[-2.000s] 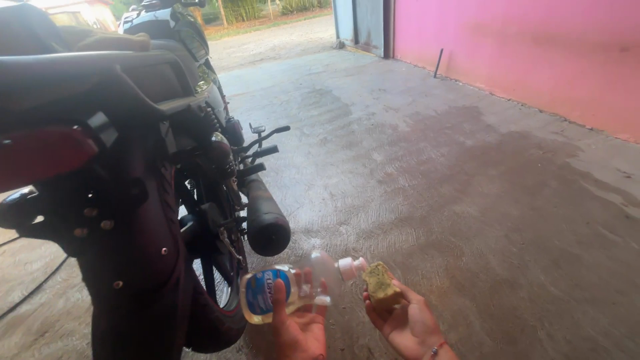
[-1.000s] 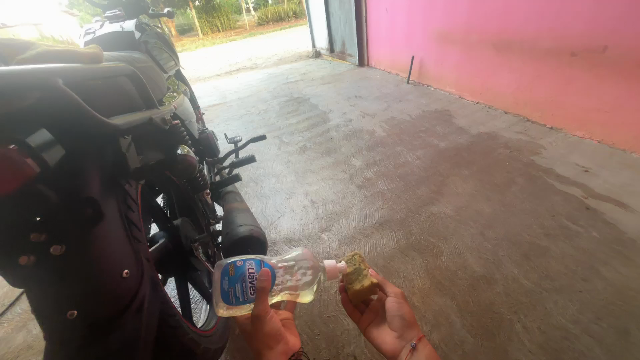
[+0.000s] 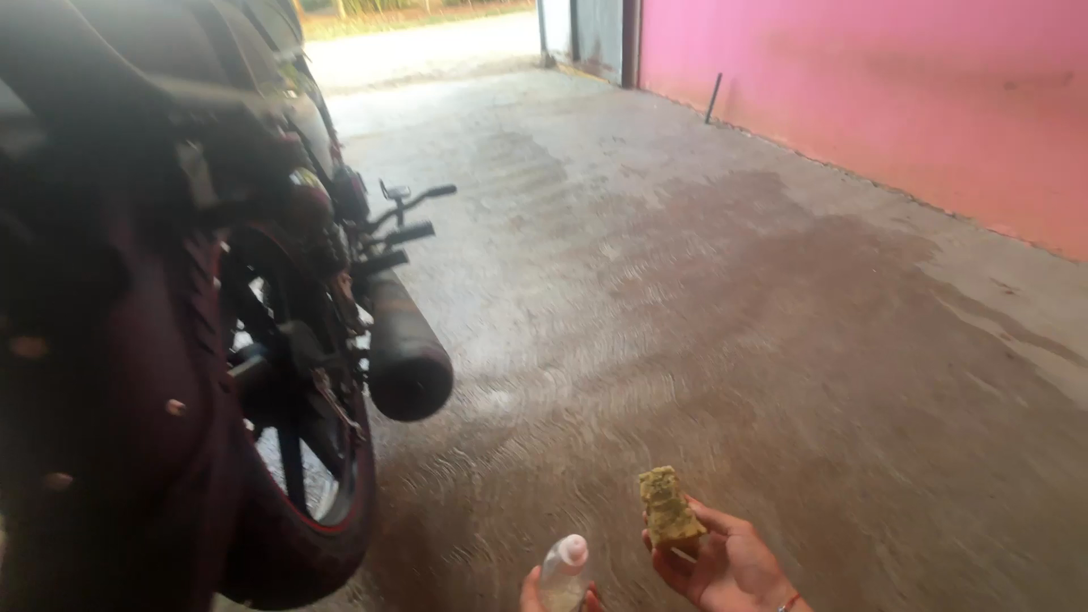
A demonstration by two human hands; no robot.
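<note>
At the bottom edge, my left hand (image 3: 533, 591) grips a clear plastic dish soap bottle (image 3: 563, 578), which is nearly upright with its pale cap (image 3: 574, 548) at the top; most of the bottle and hand is cut off by the frame. To its right, my right hand (image 3: 722, 557) holds a worn yellow-green sponge (image 3: 670, 506) between thumb and fingers. The bottle's cap and the sponge are apart. On the left stands a motorcycle, with its rear wheel (image 3: 361, 510) and dark exhaust muffler (image 3: 412, 370) nearest my hands.
Foot pegs and a pedal (image 3: 408, 246) stick out from the motorcycle's side. The concrete floor (image 3: 595, 340) has wet patches. A pink wall (image 3: 892, 102) runs along the right, with a thin dark rod (image 3: 713, 98) near its base. A metal door (image 3: 599, 38) stands at the back.
The bottle, earlier lying sideways with its cap at the sponge, is now tipped nearly upright and away from the sponge. My left hand has moved lower and partly out of view.
</note>
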